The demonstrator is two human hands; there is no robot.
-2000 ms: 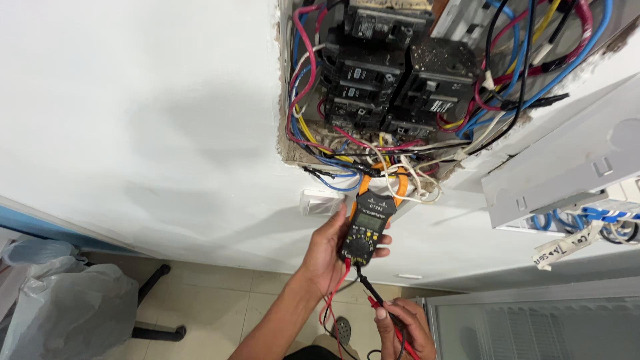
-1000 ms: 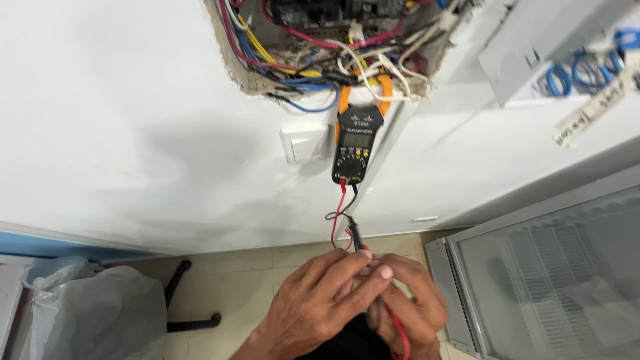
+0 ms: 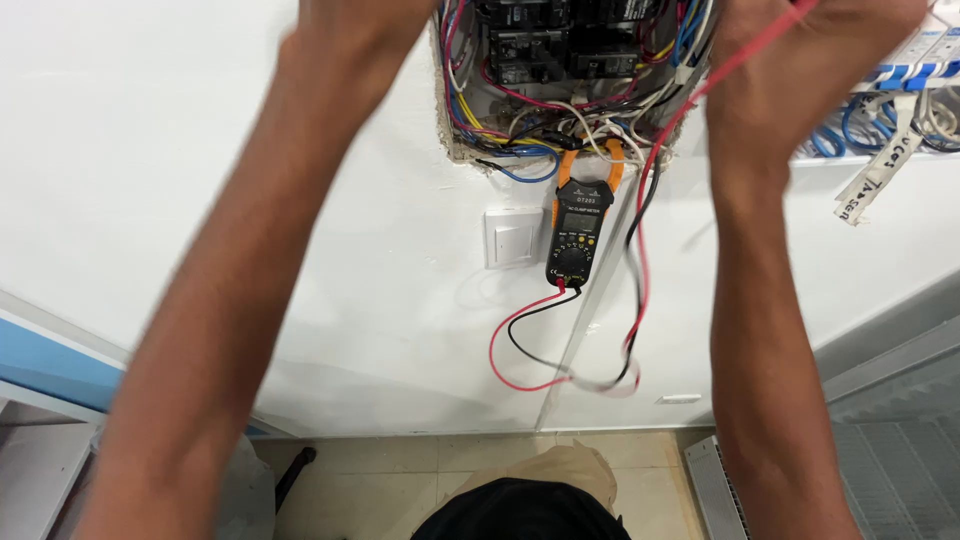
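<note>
An orange and black clamp meter (image 3: 579, 232) hangs by its jaws from wires at the lower edge of an open electrical panel with black circuit breakers (image 3: 529, 56). Red and black test leads (image 3: 525, 388) loop down from its base, then rise toward my right hand (image 3: 806, 60), which is raised at the panel's right side. The red lead passes across that hand; its fingers and any probe lie beyond the top edge. My left hand (image 3: 360, 22) is up at the panel's left side, cut off by the frame, so what it holds is hidden.
A white wall switch (image 3: 514, 238) sits left of the meter. At right, a white device row with blue wires (image 3: 829, 141) has a handwritten tape tag (image 3: 877, 169). A glass-fronted unit (image 3: 900, 450) stands low right, a plastic-covered object (image 3: 247, 487) low left.
Both hands have gone from below the meter up to either side of the panel, and the leads now trail upward. The meter, held in my left hand two seconds ago, hangs by itself.
</note>
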